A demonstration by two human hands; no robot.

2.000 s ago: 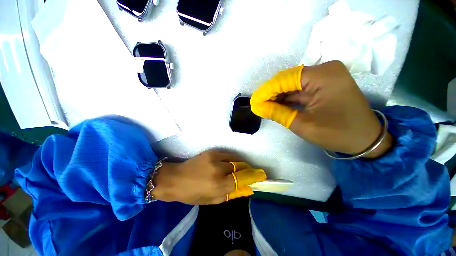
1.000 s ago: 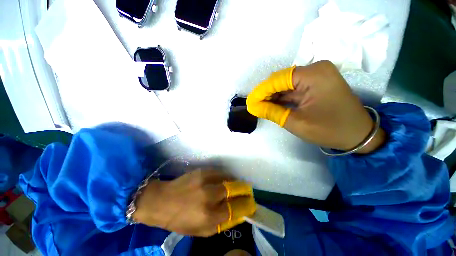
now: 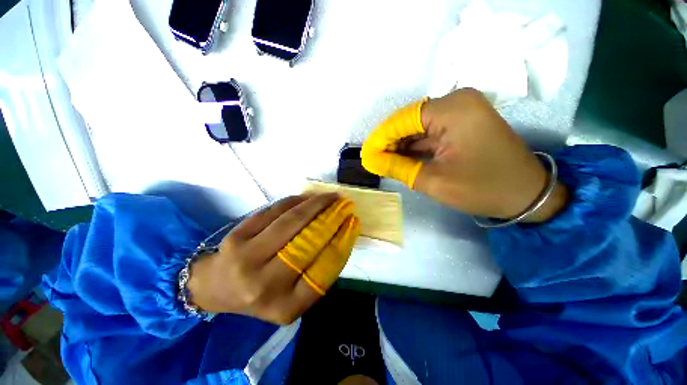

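My left hand [image 3: 275,252], with yellow finger cots, holds the cream pad [image 3: 378,213] by its left part, at the near part of the mat. The pad's far edge is right at the near edge of a dark watch head [image 3: 355,167]. My right hand [image 3: 459,154] is at the right of this watch head, its yellow-covered thumb and finger pinched together over the watch's right edge. Whether something thin is between these fingertips cannot be told.
Three more watch heads lie at the back left [image 3: 226,113], [image 3: 197,22], [image 3: 283,27], on the white foam mat [image 3: 361,68]. A crumpled white cloth [image 3: 512,56] lies at the back right. White sheets [image 3: 113,98] lie at the left.
My left hand lifted the cream pad off the near edge, brought it back over the mat, turned flat, up to the watch head. My right hand moved slightly left in the picture, still pinched.
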